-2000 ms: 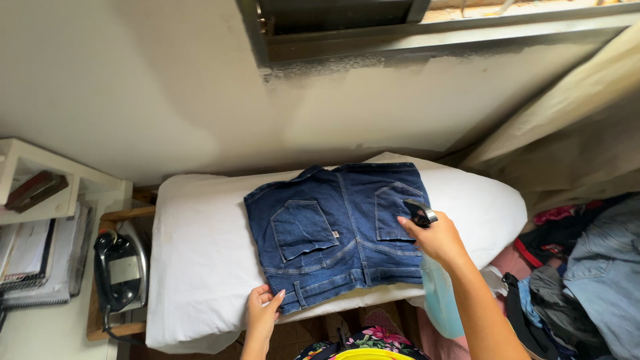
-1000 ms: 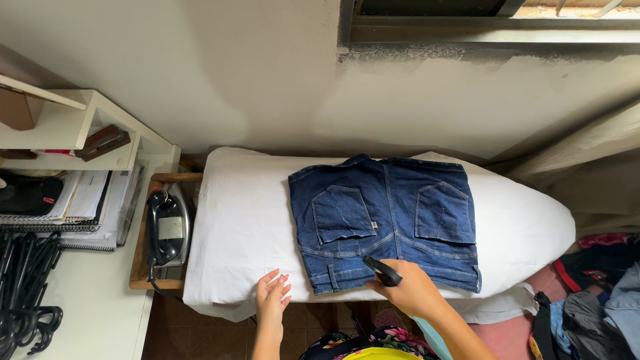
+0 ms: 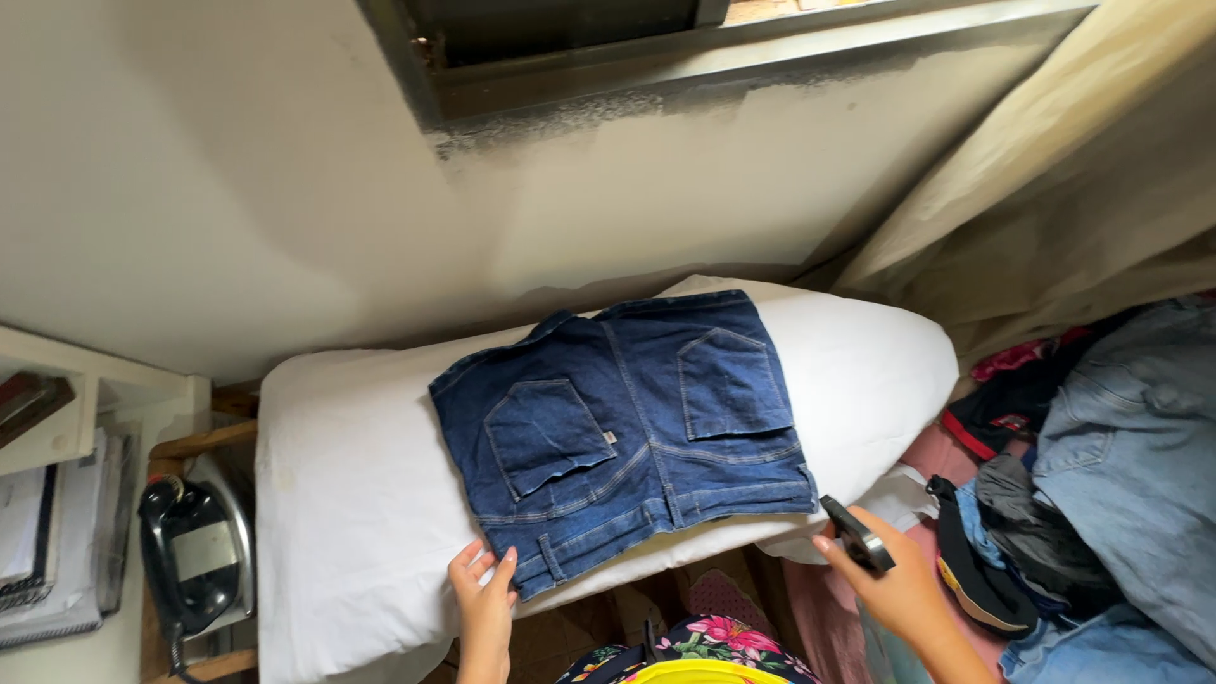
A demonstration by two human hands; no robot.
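Blue denim shorts (image 3: 608, 418) lie back side up across the white-covered ironing board (image 3: 351, 475), waistband toward me. My left hand (image 3: 486, 589) touches the waistband's left corner, fingers at the cloth's edge. Off the waistband's right corner, my right hand (image 3: 893, 570) is closed around the black head of a spray bottle (image 3: 857, 537); the bottle's body is mostly hidden behind my hand and forearm. A black and silver clothes iron (image 3: 199, 551) rests on a wooden stand at the board's left end.
A pile of clothes (image 3: 1064, 475) with light blue denim lies to the right, beside a hanging beige curtain (image 3: 1064, 199). On the left, a white shelf unit (image 3: 95, 380) holds papers and spiral notebooks (image 3: 57, 551). A wall with a window (image 3: 570, 57) stands behind the board.
My right hand has moved with the spray bottle from over the shorts to beyond their right corner. My left hand, apart from the shorts one second ago, now touches their waistband corner.
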